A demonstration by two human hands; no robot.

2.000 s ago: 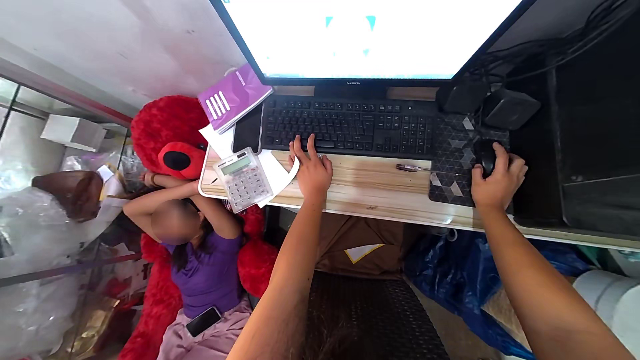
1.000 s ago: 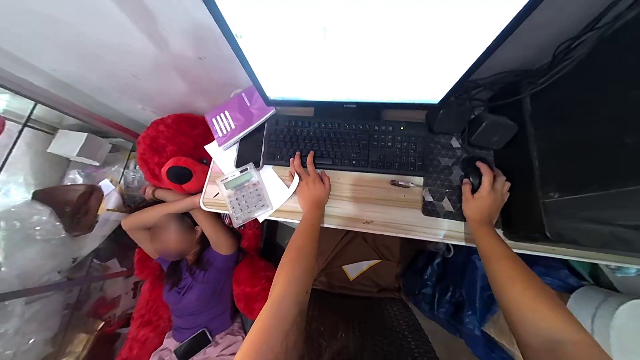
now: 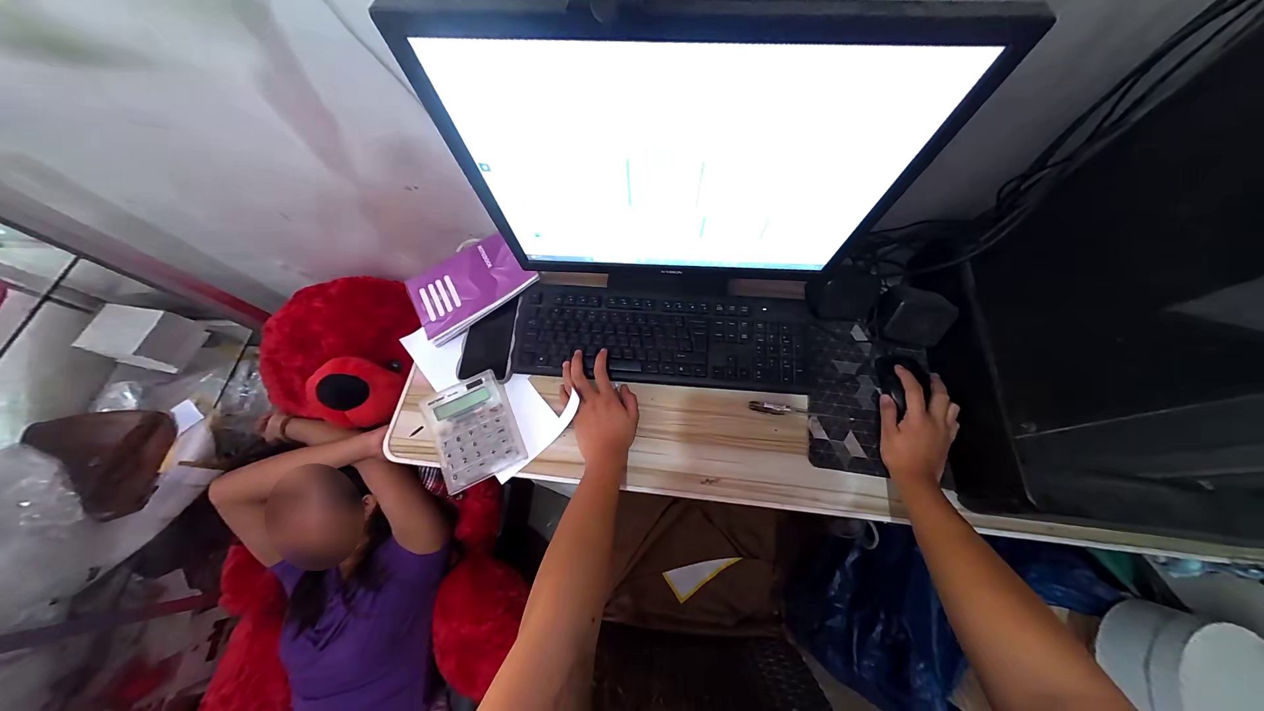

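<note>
My left hand (image 3: 602,415) rests at the lower edge of a black keyboard (image 3: 662,341), two fingertips on its bottom keys, nothing held. My right hand (image 3: 918,425) lies over a black computer mouse (image 3: 897,380) on a dark mouse pad with a geometric pattern (image 3: 844,434). A pen (image 3: 775,407) lies on the wooden desk between the hands. Above the keyboard stands a monitor (image 3: 691,148) with a bright, mostly white screen. Left of my left hand are a calculator (image 3: 476,434), white paper (image 3: 538,420), a dark smartphone (image 3: 489,341) and a purple notebook (image 3: 469,286).
A person in a purple shirt (image 3: 360,632) leans back against a large red teddy bear (image 3: 336,341) at the left, arms raised. Small black speakers (image 3: 916,314) and cables stand behind the mouse pad. A large black case-like object (image 3: 1136,395) fills the right. Blue plastic (image 3: 869,612) lies below the desk.
The view has tilted up, showing more of the monitor. The screen's content differs from two seconds ago. Both hands keep to the keyboard and mouse.
</note>
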